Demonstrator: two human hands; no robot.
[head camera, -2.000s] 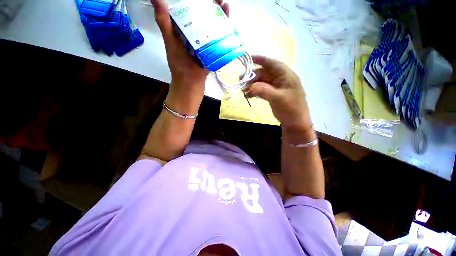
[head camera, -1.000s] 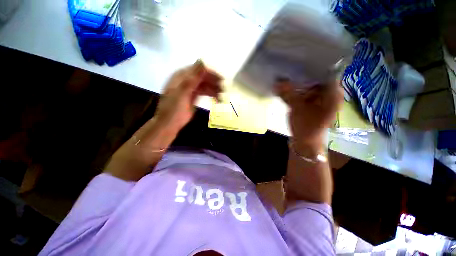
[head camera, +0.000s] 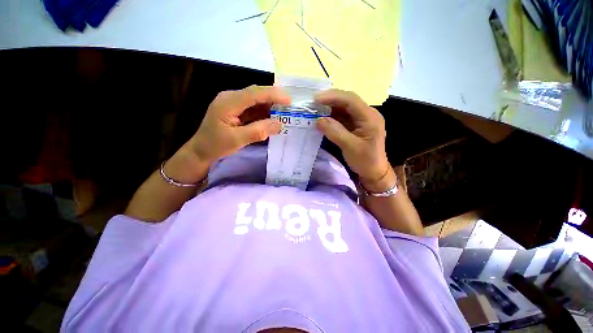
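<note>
A slim white retail box (head camera: 292, 153) with a blue edge and small black print is held upright against my chest, at the table's front edge. Its far end looks clear or whitish and is between my fingertips. My left hand (head camera: 244, 120) pinches the box's left side near the blue edge. My right hand (head camera: 351, 127) pinches the right side at the same height. What is inside the box cannot be told.
The white table (head camera: 214, 39) bears a yellow paper sheet (head camera: 354, 49) with thin dark strips. A utility knife (head camera: 504, 45) lies at the right, beside clear film (head camera: 546, 96) and fanned retail boxes (head camera: 569, 32). More blue boxes (head camera: 78, 12) are at the upper left.
My right hand has brought the box from over the table to my chest. My left hand, empty and apart a second ago, now grips it too. The view has shifted towards the table's front edge.
</note>
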